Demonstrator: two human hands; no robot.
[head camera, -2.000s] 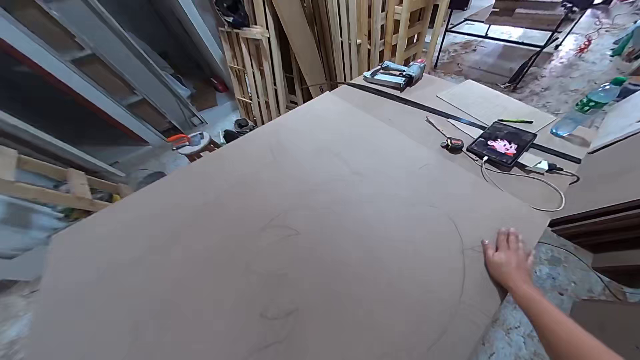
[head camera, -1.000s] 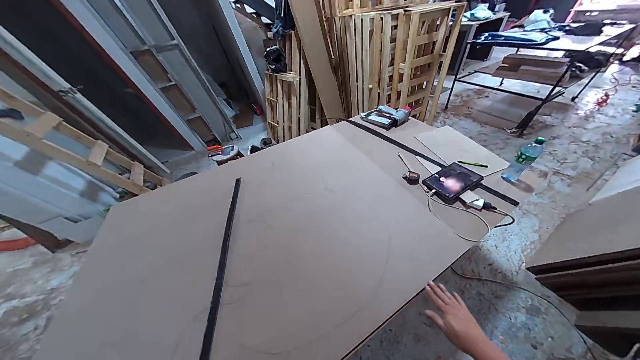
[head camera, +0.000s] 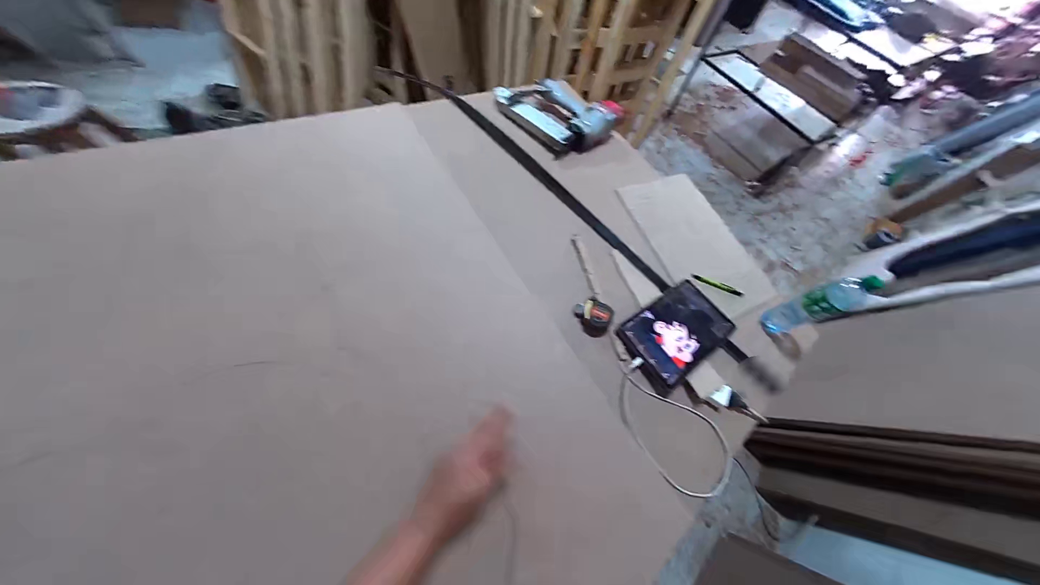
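A bare hand, which I take for my left hand (head camera: 470, 479), reaches in from the bottom edge over a large pale board (head camera: 268, 325). It is blurred, with a finger pointing forward. No object shows in it, and whether it touches the board is unclear. Faint curved pencil lines mark the board. My right hand is out of view. Right of the board lie a tape measure (head camera: 595, 316), a tablet (head camera: 677, 335) with a lit screen and a white cable (head camera: 719, 443). A long dark strip (head camera: 544, 175) runs under the tablet.
A nail gun or stapler (head camera: 559, 116) lies at the table's far corner. A thin panel (head camera: 691, 236) bears a green pen (head camera: 717, 284); a plastic bottle (head camera: 829, 302) lies at the right. Wooden slatted frames (head camera: 601, 49) stand behind. Stacked boards (head camera: 894, 479) are at the lower right.
The hand seen at the board's right edge earlier is no longer there; a hand now shows over the board. The dark strip on the board one second ago is out of view. The view has swung right.
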